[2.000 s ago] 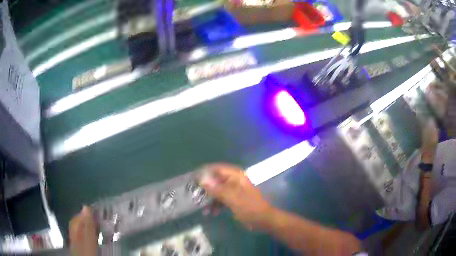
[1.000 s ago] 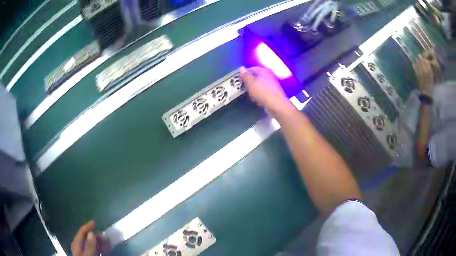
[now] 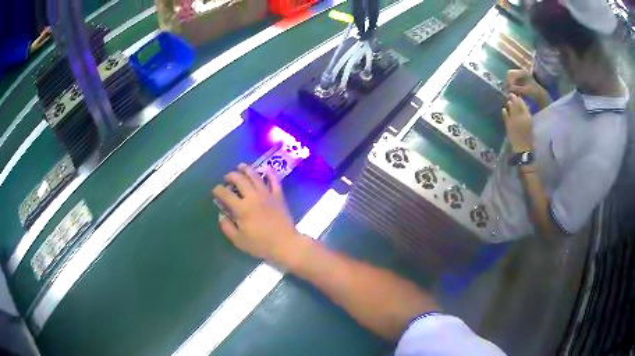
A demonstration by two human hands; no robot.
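A silver-grey four-fan module (image 3: 277, 165) lies on the green belt, its far end in the violet glow at the front of the lamp station (image 3: 327, 149). My bare right hand (image 3: 252, 208) is over the module's near end with its fingers around it, hiding that part. Two of its round fans show beyond my fingers, the farther one washed out by the light. My left hand is out of the picture.
A deep stack of plates (image 3: 400, 212) stands right of the lamp station. Another person (image 3: 567, 139) is at the right. Bright metal rails (image 3: 240, 306) border the belt. Beyond are more modules (image 3: 63, 238) and a blue bin (image 3: 163, 62).
The view has turned right. The module has moved along the belt into the violet light. My right hand has shifted from its far end to its near end. My left hand has left the picture.
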